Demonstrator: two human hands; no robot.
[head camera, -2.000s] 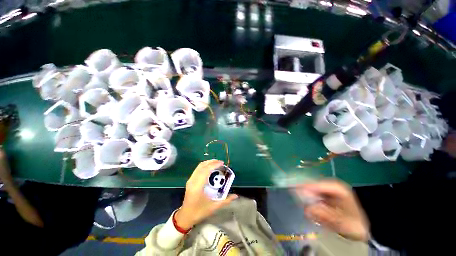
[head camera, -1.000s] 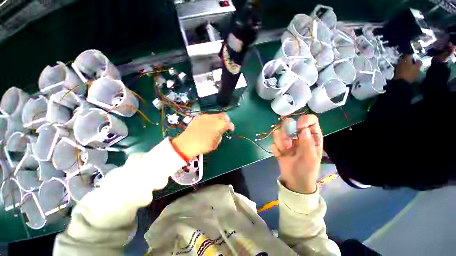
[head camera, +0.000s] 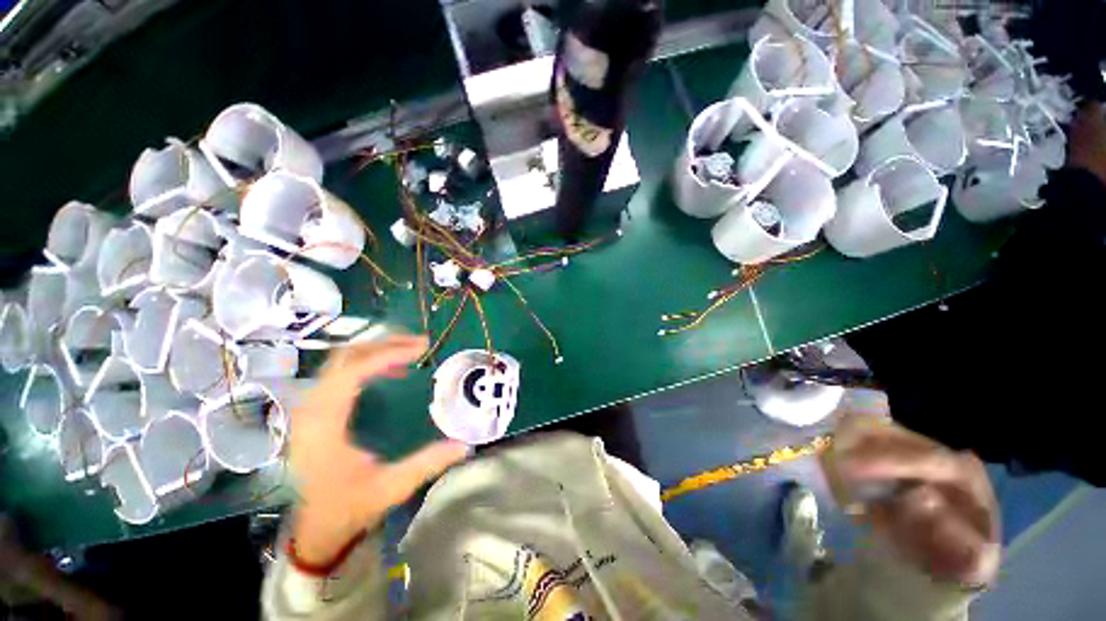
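Observation:
A white plastic housing (head camera: 475, 396) stands at the front edge of the green bench, with black and white round parts inside. My left hand (head camera: 364, 443) is just left of it, open, with thumb and fingers apart and not clearly touching it. My right hand (head camera: 916, 497) is low at the right, in front of the bench edge. It is blurred, with curled fingers, and I cannot tell whether it holds anything. Small white wired components (head camera: 455, 218) lie in a loose pile behind the housing, their thin orange and brown leads spread out.
Housings are piled at left (head camera: 158, 322) and right (head camera: 891, 206), some with wires. A black electric screwdriver (head camera: 588, 115) hangs before the white screw feeder (head camera: 516, 91). A person's dark sleeve (head camera: 982, 352) is at right. A round stool (head camera: 794, 394) stands below the bench.
My left hand has moved from the component pile to the housing's left side and opened. My right hand, which held a small pale part, has moved down and right. The view has shifted slightly.

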